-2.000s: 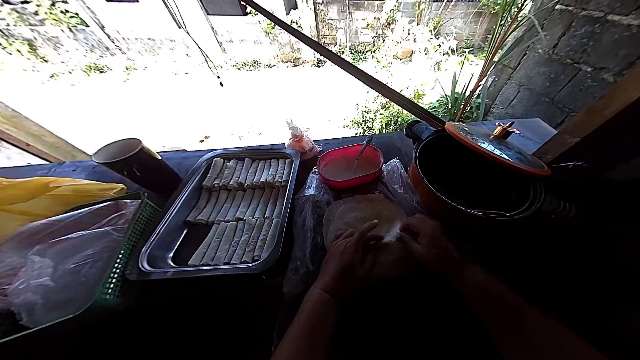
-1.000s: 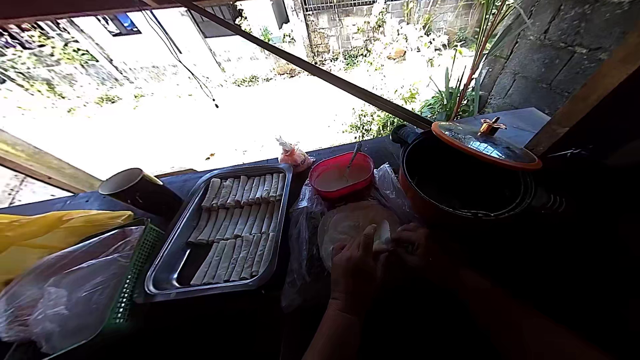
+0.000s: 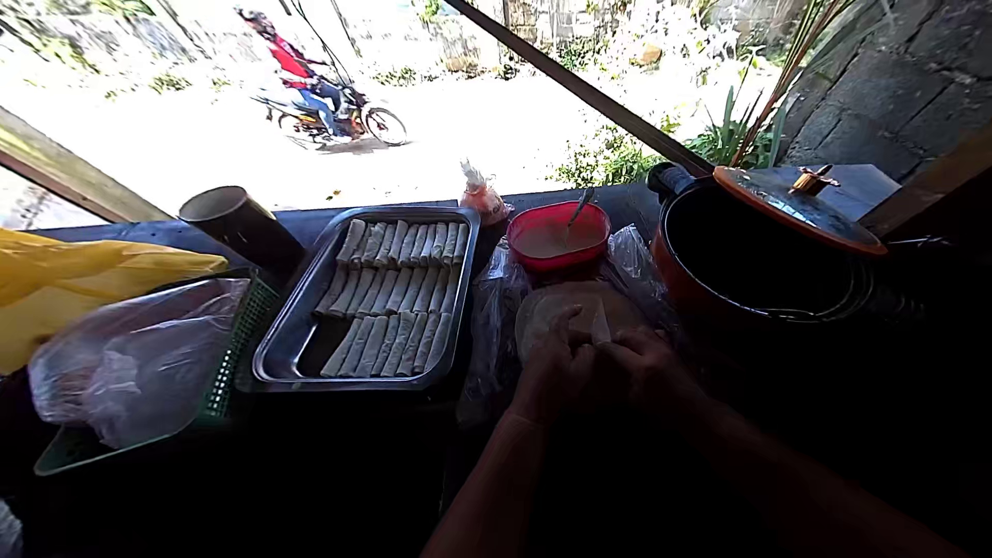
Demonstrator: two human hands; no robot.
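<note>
My left hand [image 3: 554, 364] and my right hand [image 3: 643, 360] are close together in deep shadow, over the near part of a stack of round thin wrappers [image 3: 542, 306]. A pale pointed flap of wrapper [image 3: 601, 322] stands up between them, and the fingers of my right hand touch its base. How each hand grips is too dark to tell. Just beyond the wrappers is a red plastic bowl [image 3: 558, 260] of pale mixture with a spoon [image 3: 580, 208] in it. To the left, a metal tray [image 3: 263, 360] holds three rows of thin rolled wrappers [image 3: 399, 291].
A deep pot [image 3: 670, 267] with a glass lid [image 3: 798, 205] tilted at its rim stands right. Clear plastic [image 3: 492, 333] lies beside the wrappers. A tied bag [image 3: 482, 203], a dark cylindrical container [image 3: 244, 225] and a green basket [image 3: 240, 349] with plastic are left. Outside, a person rides a motorcycle [image 3: 333, 112].
A motorcycle with a rider has come into view on the road outside. My hands stay over the wrappers, and the pale flap between them now stands up to a point.
</note>
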